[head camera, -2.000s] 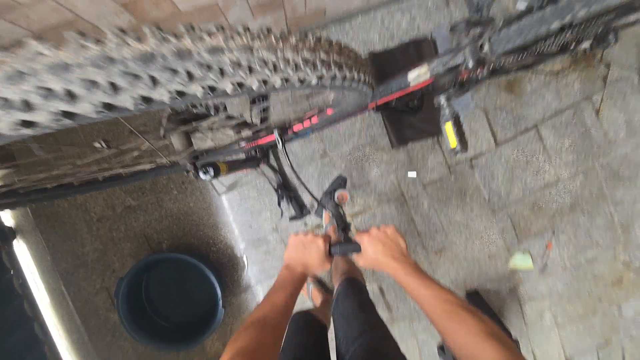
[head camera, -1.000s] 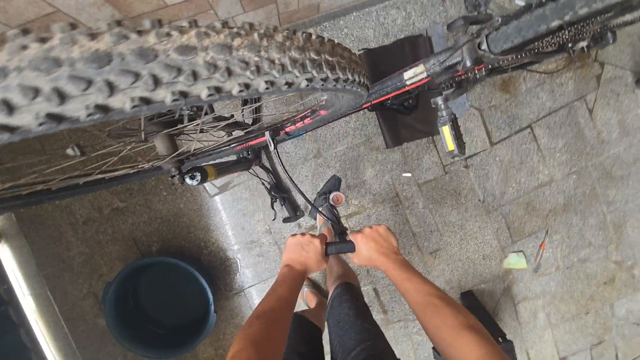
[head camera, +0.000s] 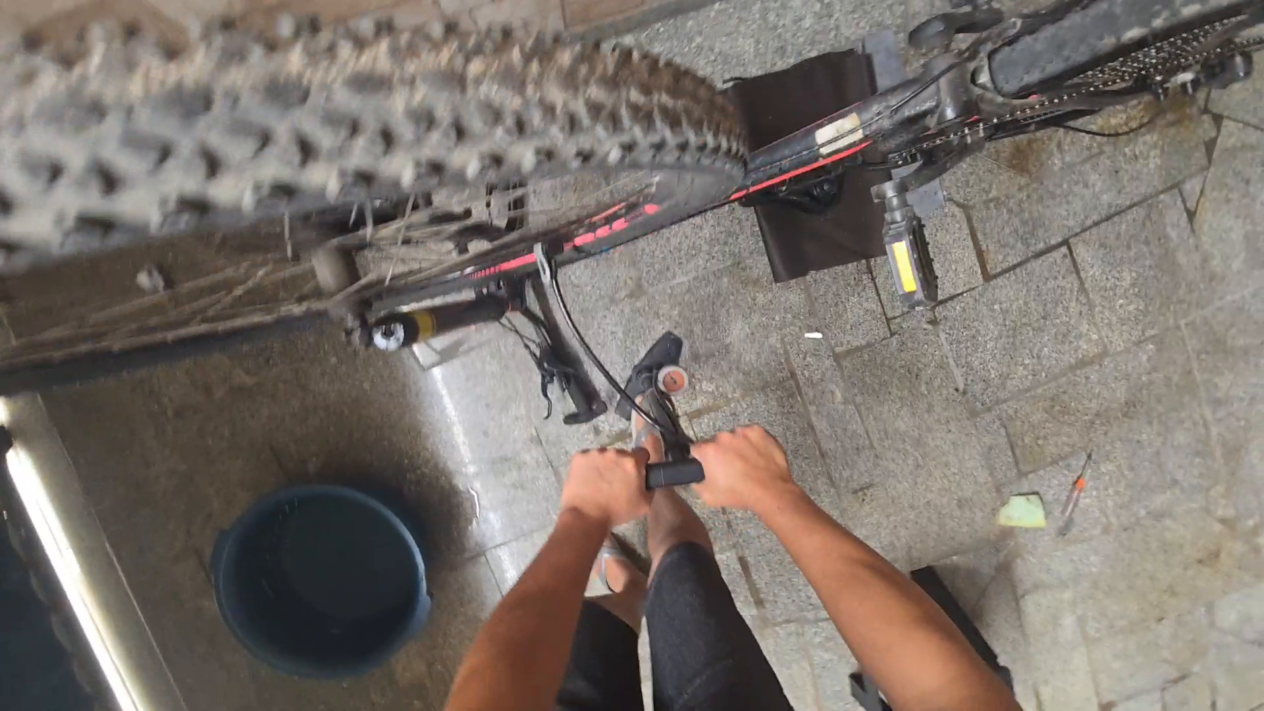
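Observation:
Both my left hand (head camera: 605, 484) and my right hand (head camera: 743, 466) grip the black T-handle (head camera: 674, 473) of a floor pump, one on each side. The pump's base (head camera: 652, 370), with a round gauge (head camera: 672, 380), lies on the floor beyond the handle, by my foot. A dark hose (head camera: 583, 341) curves from the pump up to the rim of a bicycle wheel, where a metal pump head (head camera: 544, 265) sits. The knobby tire (head camera: 375, 128) fills the upper left. The bicycle stands upside down, its pedal (head camera: 910, 259) at the right.
A dark blue bucket (head camera: 230, 602) stands at the lower left. A brown mat (head camera: 808, 237) lies under the frame. On the paving at the right are a pale green piece (head camera: 1022, 511) and a small screwdriver-like tool (head camera: 1074, 494). A black object (head camera: 958, 622) lies beside my right forearm.
Both hands stay on the pump handle throughout. No plain change in the bicycle, the hose or the bucket beyond a slight shift of the view.

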